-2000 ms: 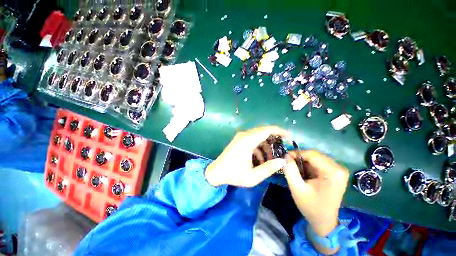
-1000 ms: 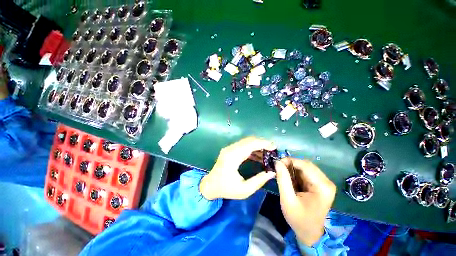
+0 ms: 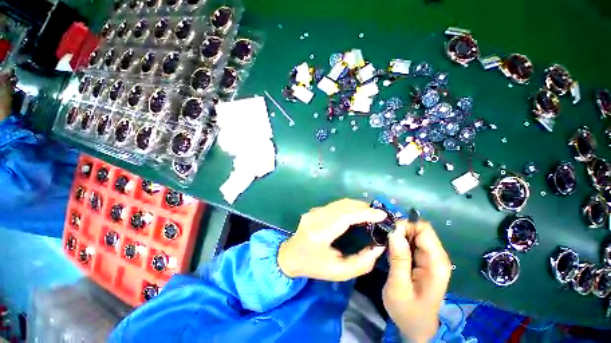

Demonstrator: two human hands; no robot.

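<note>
My left hand (image 3: 335, 241) holds a round dark watch case (image 3: 380, 231) by its rim between thumb and fingers, just over the bench's near edge. My right hand (image 3: 417, 268) is close beside it on the right, its thumb and forefinger touching the case's right side. A small dark tip (image 3: 413, 215) sticks up from the right fingers; it looks like part of a thin tool, mostly hidden by the hand. A bit of blue shows at the top of the case. What lies inside the case is too small to tell.
Circuit boards (image 3: 429, 117) and white batteries (image 3: 362, 97) lie heaped beyond my hands. Loose watch cases (image 3: 510, 193) are at right. A clear tray (image 3: 127, 144) of cases, white paper (image 3: 246, 137) and a red tray (image 3: 120, 271) are at left. A person's blue sleeve (image 3: 33, 177) is far left.
The view has shifted a little. The case has turned in my left hand. My right fingers have changed their hold, and the dark tip now points up apart from the case.
</note>
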